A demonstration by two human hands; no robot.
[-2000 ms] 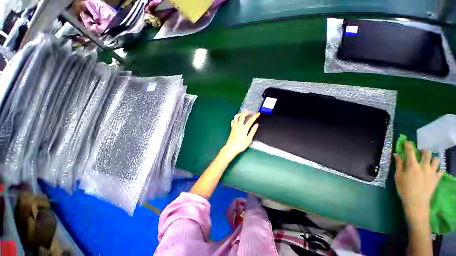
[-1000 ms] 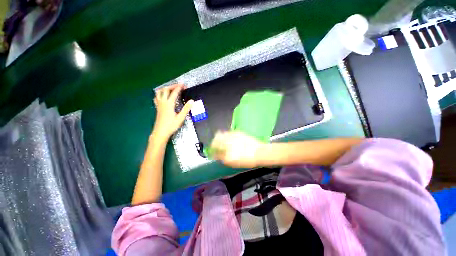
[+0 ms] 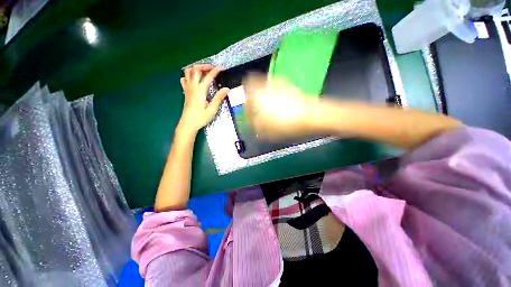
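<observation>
A black panel unit (image 3: pixel 358 73) lies flat on a silvery bubble bag (image 3: pixel 224 154) on the green worktop. A white-and-blue product label (image 3: pixel 237 96) shows near its left end. My left hand (image 3: pixel 199 98) rests at the panel's upper left corner, fingers on the bag's edge and thumb beside the label. My right hand (image 3: pixel 280 109) is blurred over the panel's left half, holding a bright green cloth (image 3: pixel 305 59) that spreads up across the panel. The cloth and hand hide part of the panel's surface.
A thick stack of bubble bags (image 3: pixel 50 185) stands at the left. A white translucent bottle (image 3: pixel 428 25) is at the upper right, beside another black panel unit (image 3: pixel 473 73) cut by the frame edge. Blue floor (image 3: pixel 207 210) shows below the worktop edge.
My right hand has brought the green cloth from the right side onto the panel, and it has since moved up over it. My left hand stays at the panel's left end.
</observation>
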